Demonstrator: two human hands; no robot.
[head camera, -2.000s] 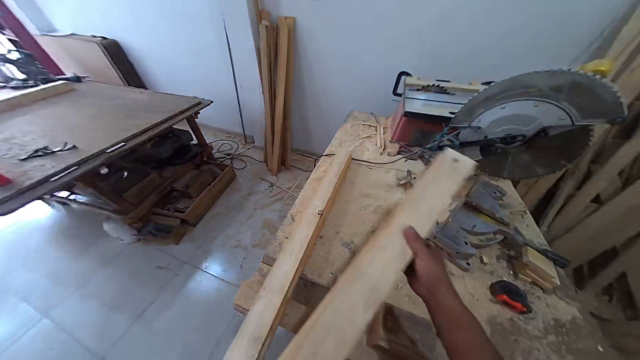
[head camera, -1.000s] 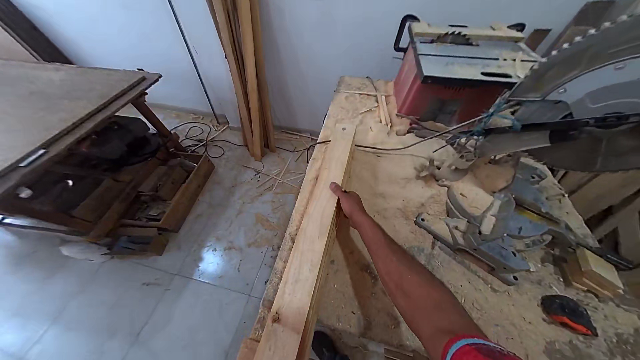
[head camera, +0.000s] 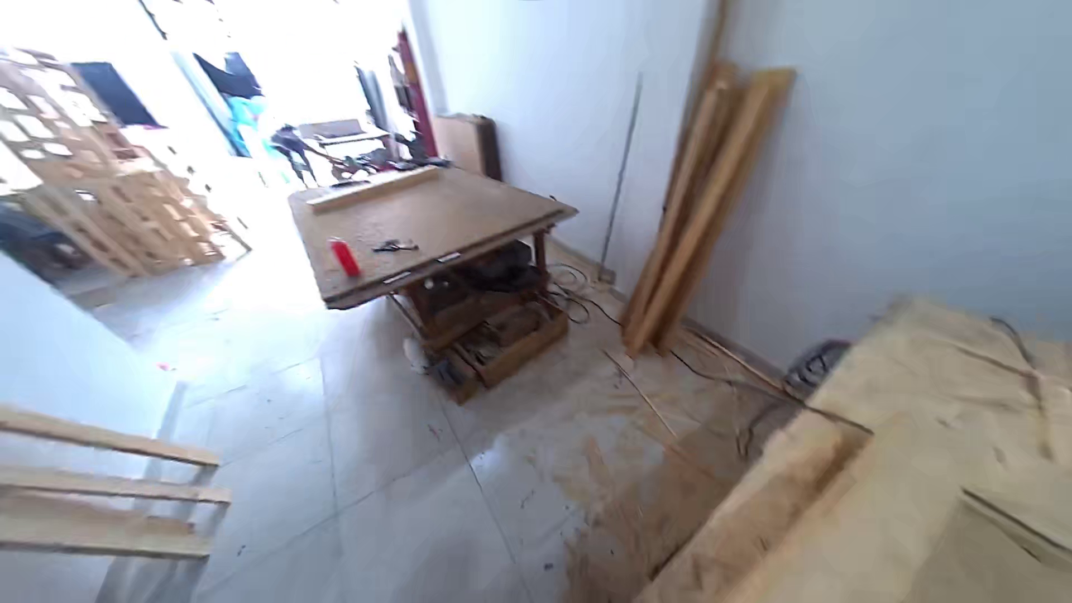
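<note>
Neither my left hand nor my right hand shows in the head view. A wooden board (head camera: 779, 494) lies along the near left side of the sawdust-covered workbench (head camera: 946, 368) at the lower right, blurred by motion. Further off, a low worktable (head camera: 469, 205) carries a long wooden batten (head camera: 373, 189), a red object (head camera: 344, 257) and a dark hand tool (head camera: 394, 246) whose kind I cannot tell. Several long boards (head camera: 703, 209) lean upright against the wall.
An open wooden box (head camera: 519, 339) with scraps sits under the worktable. Cables (head camera: 720, 377) and thin wood strips (head camera: 641, 394) cross the tiled floor. Several wooden pieces (head camera: 100, 486) jut in from the left. Slatted wooden frames (head camera: 126, 209) stand at the far left.
The view has swung left, away from the saws. My right hand, on the board one second ago, is out of view now.
</note>
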